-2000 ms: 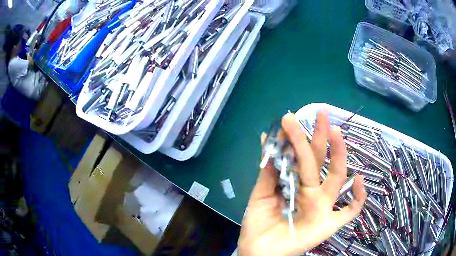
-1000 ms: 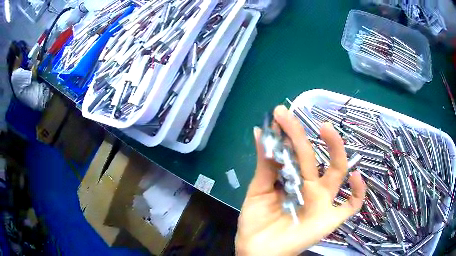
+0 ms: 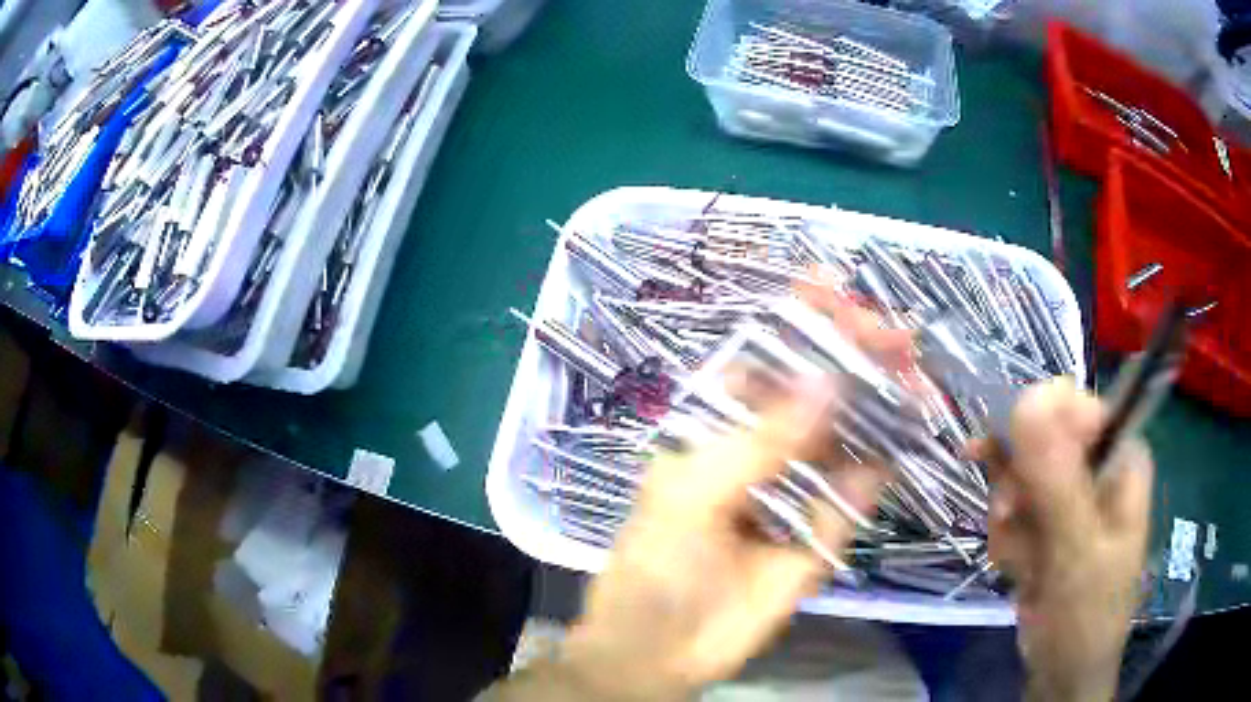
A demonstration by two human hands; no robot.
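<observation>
The white tray (image 3: 510, 487) lies in front of me, heaped with slim silver motors (image 3: 617, 473) with thin red wires. My left hand (image 3: 748, 514) is over the middle of the tray, blurred, with several silver motors held at its fingers. My right hand (image 3: 1077, 535) is at the tray's right edge, its fingers closed around a dark slim tool (image 3: 1141, 384), possibly tweezers, that points up and right. Blur hides the exact contact between the hands and the motors.
Stacked white trays full of motors (image 3: 323, 364) stand at left beside a blue tray or bag (image 3: 62, 233). A clear plastic box (image 3: 823, 130) with slim pieces is behind the main tray. Red parts bins (image 3: 1173, 247) are at right. Paper scraps (image 3: 438, 446) lie near the front edge.
The view has swung right, so the tray now sits central and the red bins show. My left hand has turned over above the tray. My right hand has come into view with the dark tool.
</observation>
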